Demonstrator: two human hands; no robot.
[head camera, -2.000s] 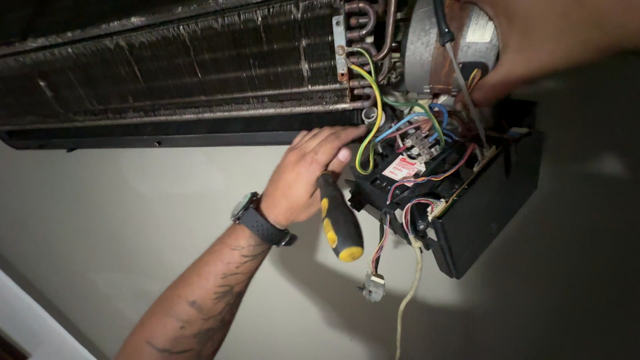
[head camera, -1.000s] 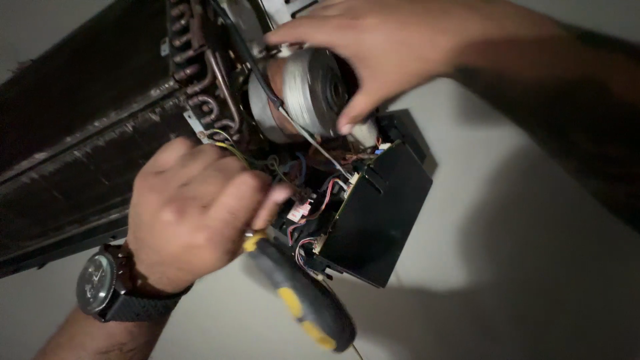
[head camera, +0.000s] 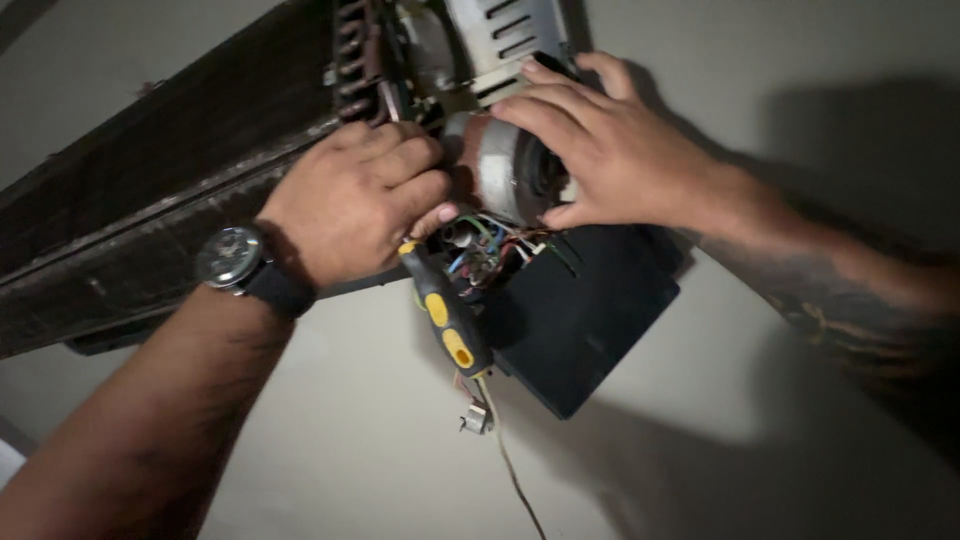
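My left hand (head camera: 360, 199), a watch on its wrist, is closed at the left side of a round electric motor (head camera: 499, 169). From under its fingers hangs a screwdriver (head camera: 450, 319) with a black and yellow handle; the blade is hidden. My right hand (head camera: 607, 146) grips the motor from the right, with thumb below and fingers above. Just under the motor, coloured wires (head camera: 487, 247) run into a black electrical box (head camera: 585, 315).
The finned coil (head camera: 172, 157) of an air conditioner's indoor unit, with copper bends (head camera: 356, 64), fills the left. A slotted metal plate (head camera: 510, 30) is above. A connector (head camera: 475, 418) and a pale cable (head camera: 510, 465) hang below against the wall.
My left hand has moved up from beside the wires to the motor's left side. The black box's flat face now shows more. The view has turned and shifted.
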